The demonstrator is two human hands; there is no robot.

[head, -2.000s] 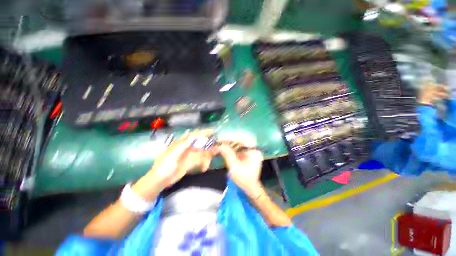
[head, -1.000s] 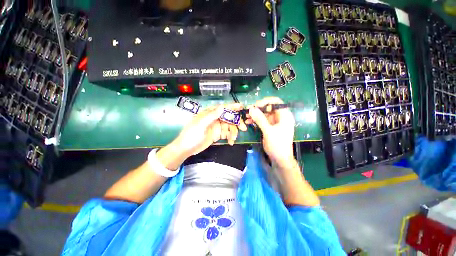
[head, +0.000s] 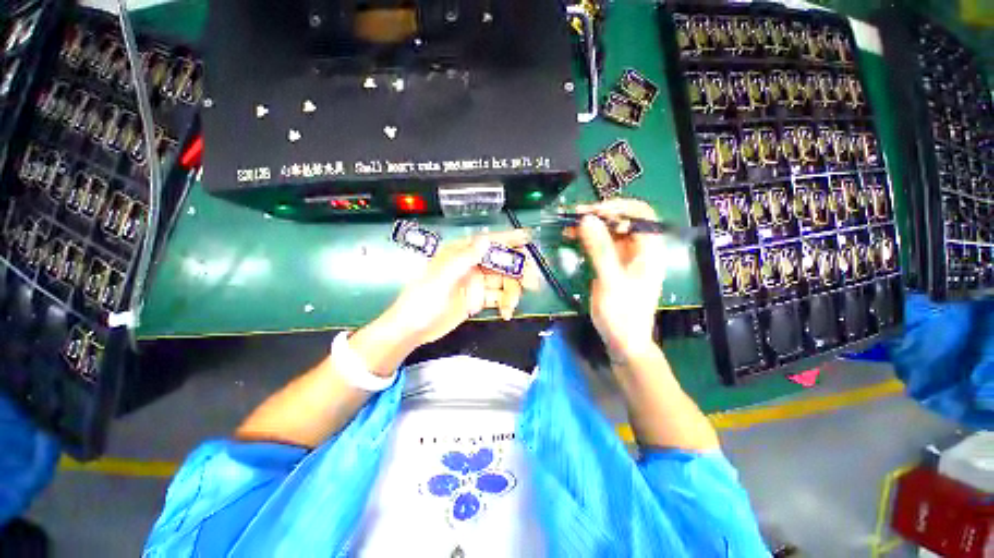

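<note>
My left hand (head: 449, 286) holds a small dark rectangular housing (head: 502, 259) with a light metallic centre between its fingertips, over the front of the green mat. My right hand (head: 623, 253) holds dark, thin tweezers (head: 643, 225) and is a little to the right of the housing, not touching it. The tweezers' tips point left and are blurred. Another housing (head: 415, 238) lies on the mat just left of my left hand. The black hot-melt jig (head: 382, 136) stands behind, with a red display (head: 351, 204) on its front.
A black blister tray (head: 744, 327) of housings lies at the right, with another (head: 959, 164) beyond it. Trays (head: 82, 398) also stand at the left beside a pale hose (head: 146, 164). Loose housings (head: 616, 166) lie right of the jig. A black cable (head: 554, 273) crosses the mat.
Compared with one second ago, my right hand and the tweezers have moved right, away from the housing in my left hand. The view has shifted slightly and is sharper than two seconds ago.
</note>
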